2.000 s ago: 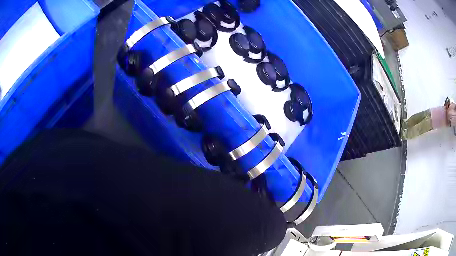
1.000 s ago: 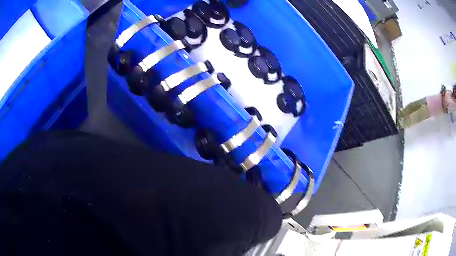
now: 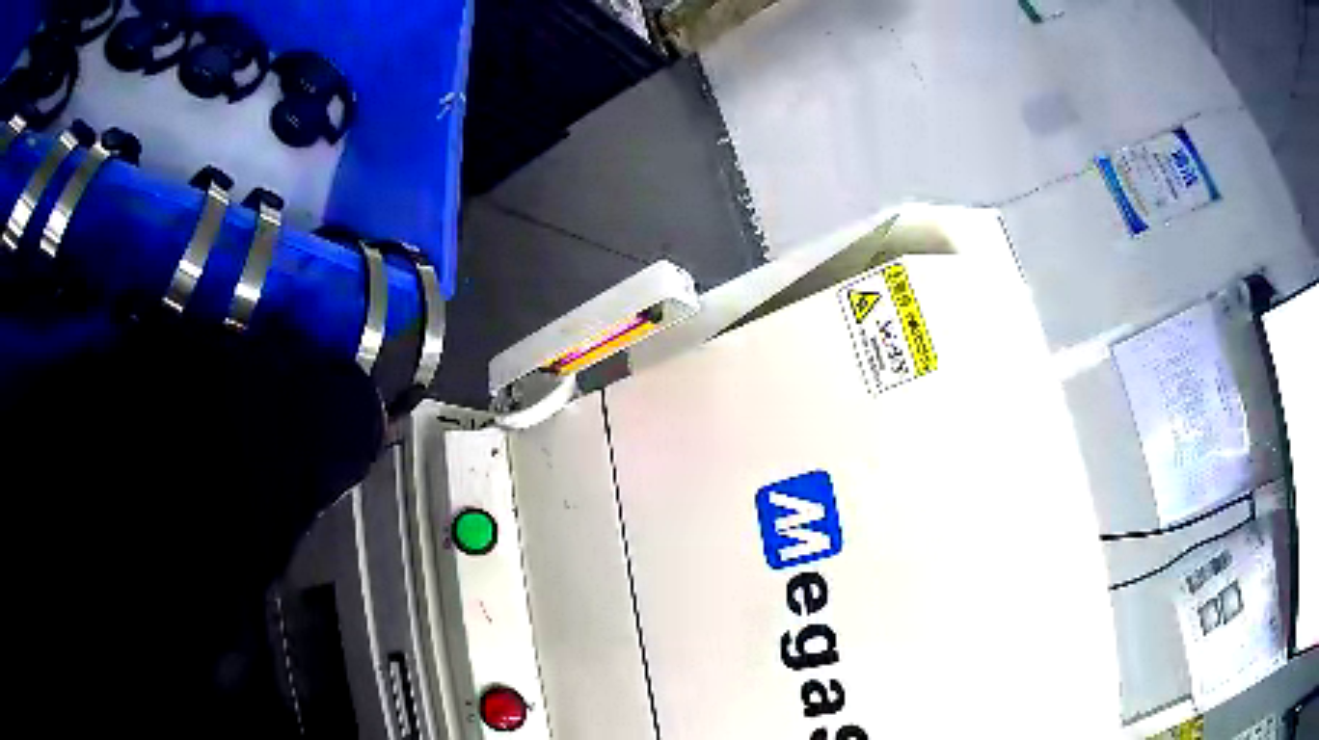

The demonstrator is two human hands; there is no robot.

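The closed cream-white test chamber lid (image 3: 926, 578), marked with a blue logo and a yellow warning label, fills the lower right of the view. Its front panel (image 3: 518, 614) carries a green button (image 3: 475, 531) and a red button (image 3: 504, 708). A blue bin (image 3: 412, 145) stands at the upper left. Headphones (image 3: 311, 101) lie on its white liner, and several more hang by pale bands (image 3: 253, 268) over its near edge. Neither my left hand nor my right hand is in view. A dark sleeve or clothing covers the lower left.
A white light bar (image 3: 615, 340) with an orange-pink strip stands at the chamber's corner. Dark stacked trays or crates (image 3: 550, 65) are behind the bin. Papers (image 3: 1186, 405) and a bright screen edge (image 3: 1298, 376) are at the right, with thin cables near them.
The view has swung right, so the bin has shifted to the upper left. The chamber lid, its logo and the buttons have come into view.
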